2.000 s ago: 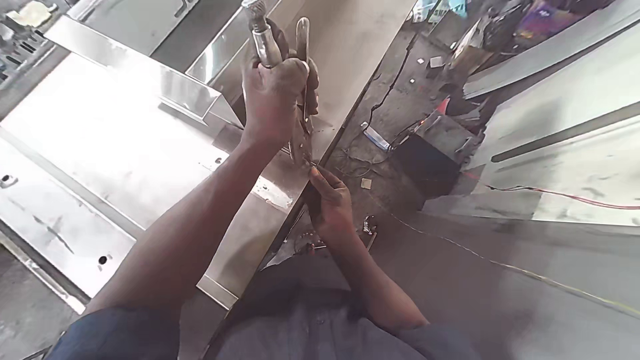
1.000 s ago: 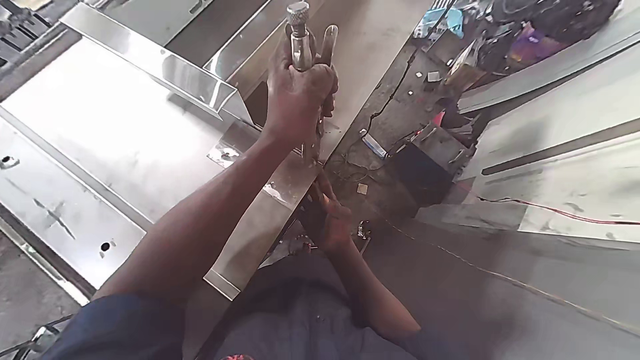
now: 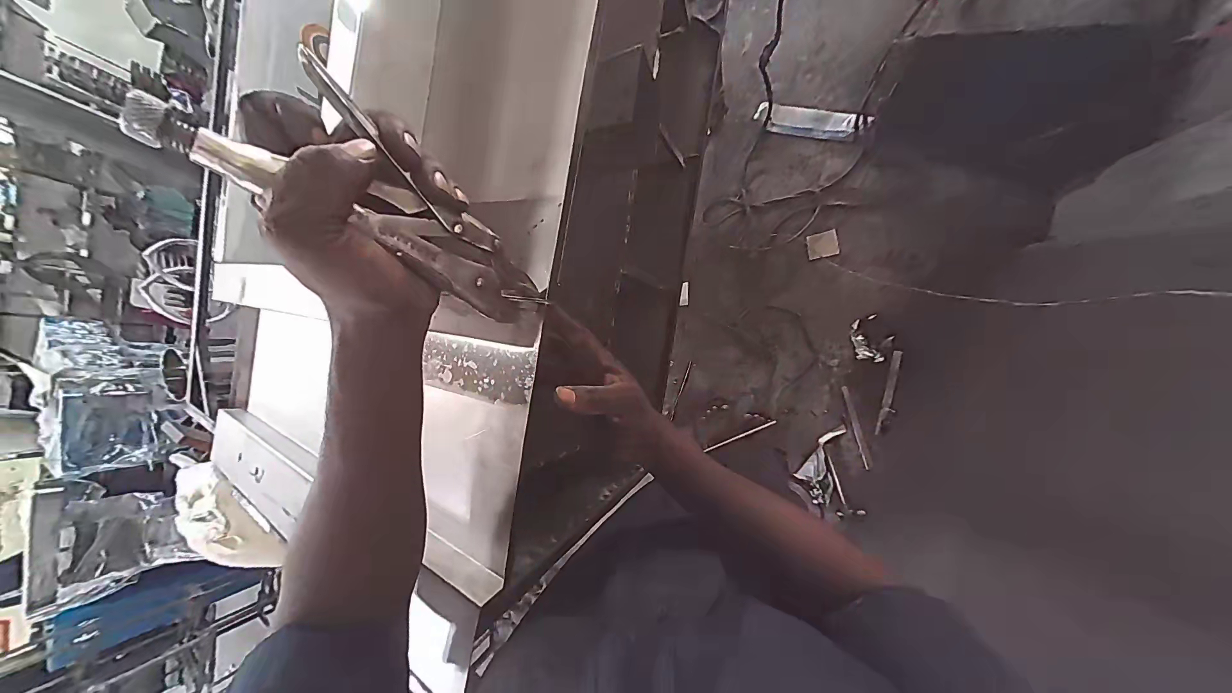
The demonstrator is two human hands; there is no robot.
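Observation:
Locking pliers [image 3: 433,197] with a knurled adjusting screw are in my left hand [image 3: 322,192], its fingers wrapped around the handles. Their jaws meet the edge of a bent sheet-metal piece [image 3: 472,452], just above a speckled, shiny band on it. My right hand [image 3: 611,399] is at the outer side of this edge, below and right of the jaws. Its thumb stands apart and its fingers reach up toward the jaws; I see nothing held in it. The fingertips are dark and hard to make out.
Plastic-wrapped items [image 3: 101,414] and a blue box [image 3: 144,616] lie at the left. On the floor at the right are a cable [image 3: 770,58], a white strip-like object [image 3: 813,122], a small square piece [image 3: 823,244] and several scraps. A dark hollow metal structure [image 3: 616,221] runs beside the edge.
The view has swung and moved closer to the metal. My left hand still grips the pliers. My right thumb, near the jaws two seconds ago, now stands apart lower down.

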